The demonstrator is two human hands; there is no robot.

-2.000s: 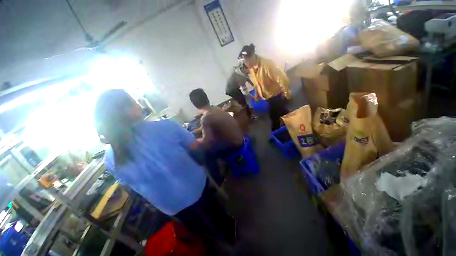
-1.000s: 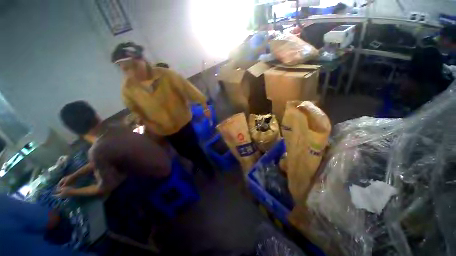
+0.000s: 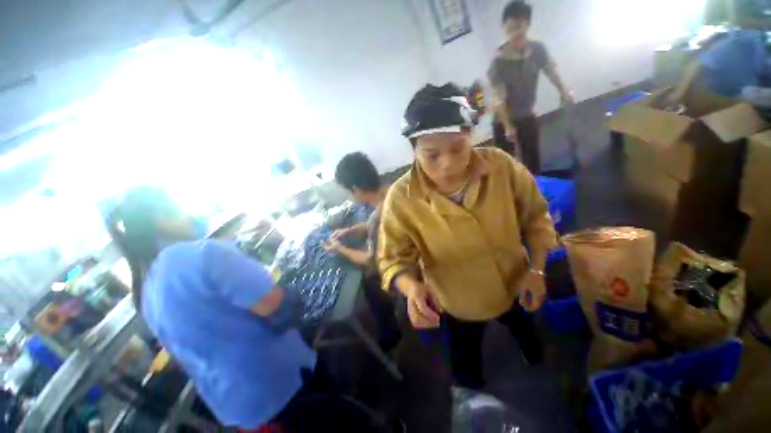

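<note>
Neither my left hand nor my right hand is in the picture. A clear, shiny plastic bag (image 3: 483, 411) shows at the bottom edge, cut off; what holds it is hidden. Ahead on the right, a brown sack (image 3: 610, 283) with a red and blue print stands upright. A second brown sack (image 3: 676, 317) beside it is open at the top with dark contents. A blue crate (image 3: 604, 391) in front of them holds pale and clear material, too blurred to name.
A person in a yellow shirt (image 3: 469, 228) stands close ahead. A person in blue (image 3: 220, 326) is at the left, by a worktable (image 3: 338, 306) with rows of small parts. Another sits behind it. One stands near the wall. Open cartons (image 3: 668, 152) stand at the right.
The view has swung and moved forward. The person in yellow is now nearer and facing me. The film-covered load has left the view. The clear bag remains at the bottom edge.
</note>
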